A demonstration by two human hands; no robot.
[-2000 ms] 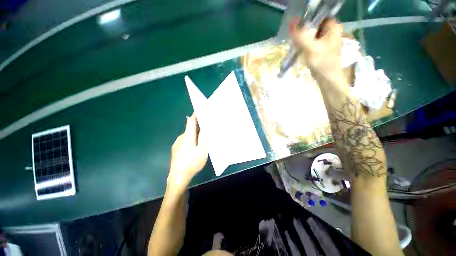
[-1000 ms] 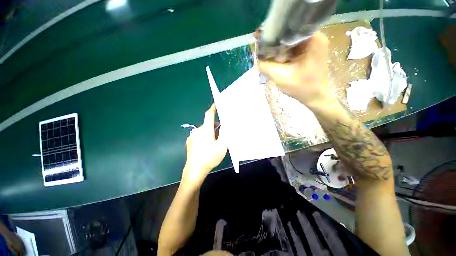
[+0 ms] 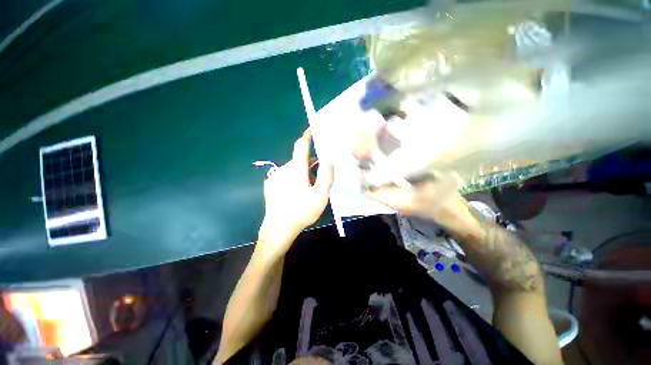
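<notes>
My left hand (image 3: 291, 197) grips a white panel (image 3: 311, 100), seen nearly edge-on and standing up from the bench. A second white sheet (image 3: 349, 107) lies open beside it to the right, partly hidden by the tool and glare. My right hand (image 3: 415, 197), blurred, is over the second sheet, closed around the large glue gun (image 3: 457, 125), which is a pale, bright blur. The nozzle tip cannot be made out. A thin white cable (image 3: 265, 165) shows to the left of my left hand.
A solar panel (image 3: 72, 191) lies cells up on the green bench (image 3: 178, 178) at far left. A glue-covered cardboard mat (image 3: 492, 43) and crumpled white pieces (image 3: 533, 34) are at upper right. A pale dividing strip (image 3: 214, 69) crosses behind. Small blue-topped items (image 3: 439, 266) are below the bench edge.
My right hand and the gun have come down from the upper right onto the second sheet. The upright panel has shifted right and now shows almost edge-on; my left hand still grips it.
</notes>
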